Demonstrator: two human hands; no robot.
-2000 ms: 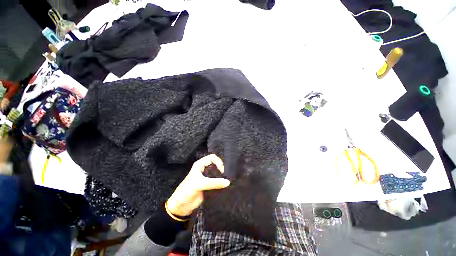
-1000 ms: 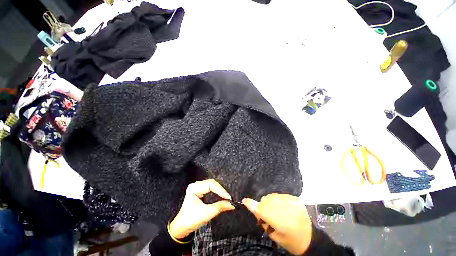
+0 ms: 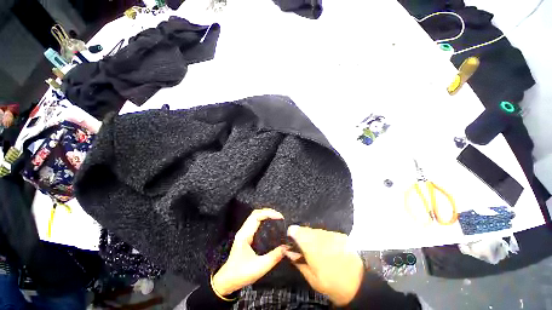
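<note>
A nubbly black garment (image 3: 206,157) lies over the front of the white table and down onto the plaid-covered lap. A smoother dark band runs along its upper right edge. My left hand (image 3: 251,254) pinches a fold of the garment between thumb and curved fingers. My right hand (image 3: 327,260) meets it at the same fold, with its fingertips close together on the cloth. Any needle or button at the fingertips is too small to see. A small dark disc (image 3: 388,183) lies loose on the table to the right.
Right: yellow-handled scissors (image 3: 431,200), black phone (image 3: 490,174), blue patterned cloth (image 3: 486,220), amber handle (image 3: 463,75), black spool (image 3: 487,124), small packet (image 3: 371,129), and crumpled clear bag (image 3: 490,248). Left: floral bag (image 3: 59,158), yellow-handled tool (image 3: 55,218), black cloth (image 3: 139,63).
My right hand has come in from out of the picture and met my left at the fold. Since the last earlier frame, the hands have shifted slightly and the fold bunches between them.
</note>
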